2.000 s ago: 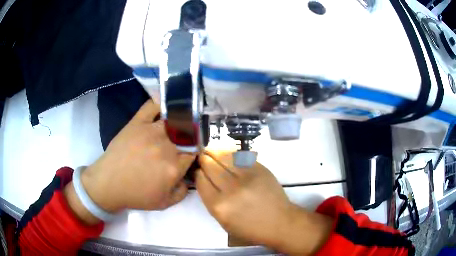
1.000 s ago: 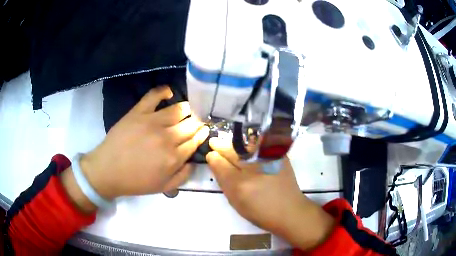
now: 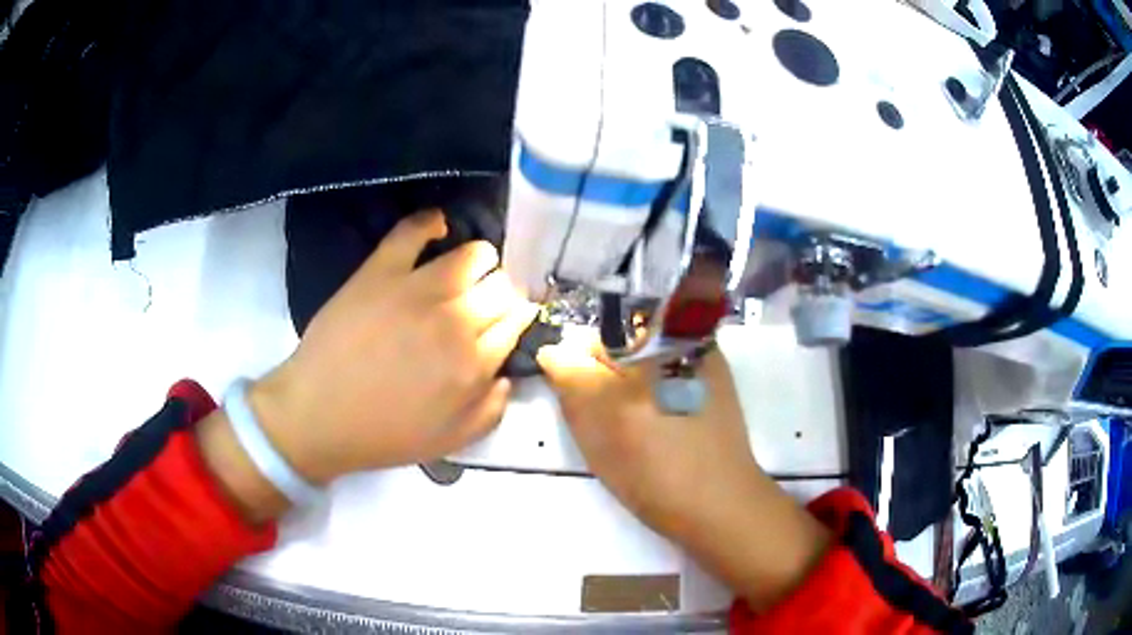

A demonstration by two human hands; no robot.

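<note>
The white sewing machine head (image 3: 919, 186) with a blue stripe stands above my hands. A large black garment piece (image 3: 310, 112) lies left of it, its lower edge showing a pale stitched line. A smaller black panel (image 3: 325, 248) lies under it and runs beneath my fingers. My left hand (image 3: 391, 354) lies on the black panel, with a dark bit of cloth at its fingertips. My right hand (image 3: 652, 434) is just right of the lit needle area (image 3: 577, 305), its fingertips touching the cloth's edge. The needle tip is hidden; I cannot tell if the right fingers pinch the cloth.
A shiny guard (image 3: 720, 211) with a red lower end stands at the head's front. A black flap (image 3: 900, 434) hangs right of the needle. A brown patch (image 3: 631, 593) is on the front edge. Black straps (image 3: 1049, 199) loop round the machine arm.
Since two seconds ago the view has shifted, and the lit needle area now shows between guard and cloth. Both hands stay close together at the needle. Over the last second they have barely moved.
</note>
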